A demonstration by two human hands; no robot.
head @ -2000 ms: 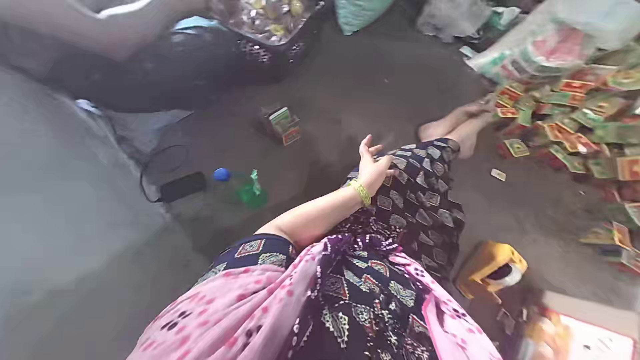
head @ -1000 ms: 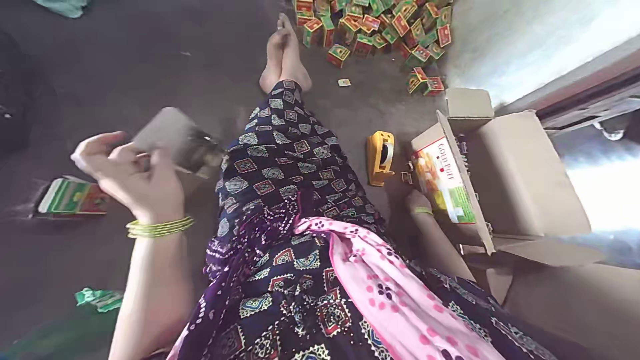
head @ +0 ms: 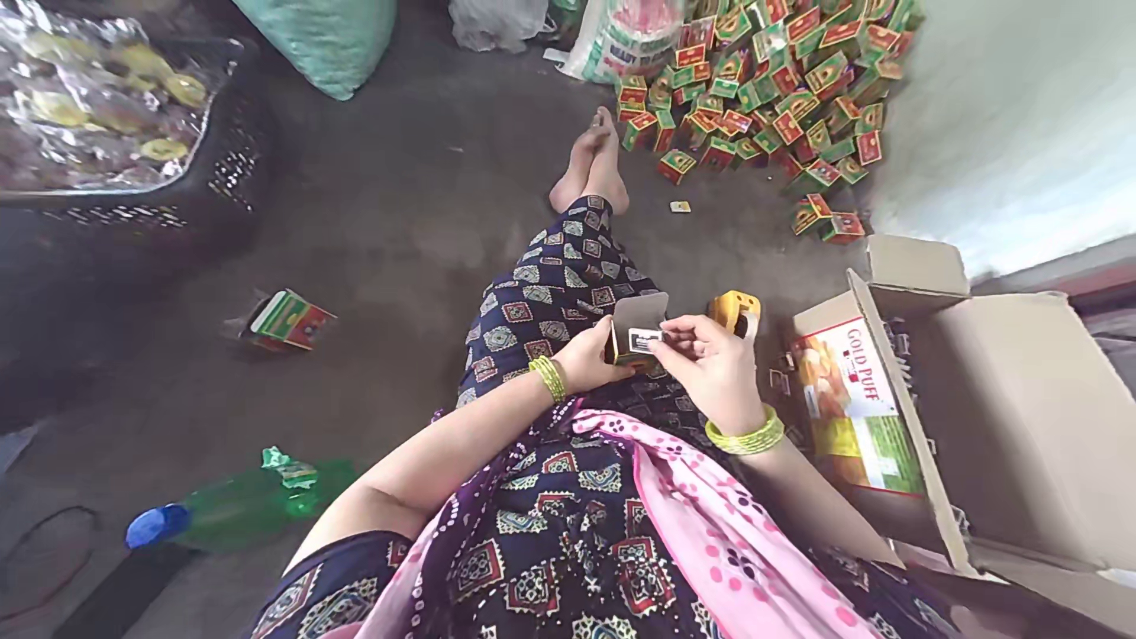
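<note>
Over my lap, my left hand (head: 596, 357) holds a small box (head: 641, 312) whose grey inner flap stands up. My right hand (head: 710, 355) pinches a small white card with dark print (head: 644, 341) at the mouth of that box. Yellow-green bangles circle both wrists. Just beyond my right hand lies a yellow tape dispenser (head: 735, 311) on the floor. The contents of the small box are hidden.
Many red and green small boxes (head: 781, 98) are heaped ahead near the wall. An open cardboard carton (head: 914, 444) stands at right. To the left are a black basket of wrapped items (head: 235, 151), a small carton (head: 293, 319) and a green bottle with a blue cap (head: 231, 510).
My left hand, out to the left with a greyish box one second ago, is now over my lap. My right hand has come from beside the carton to meet it, with a small card in its fingers.
</note>
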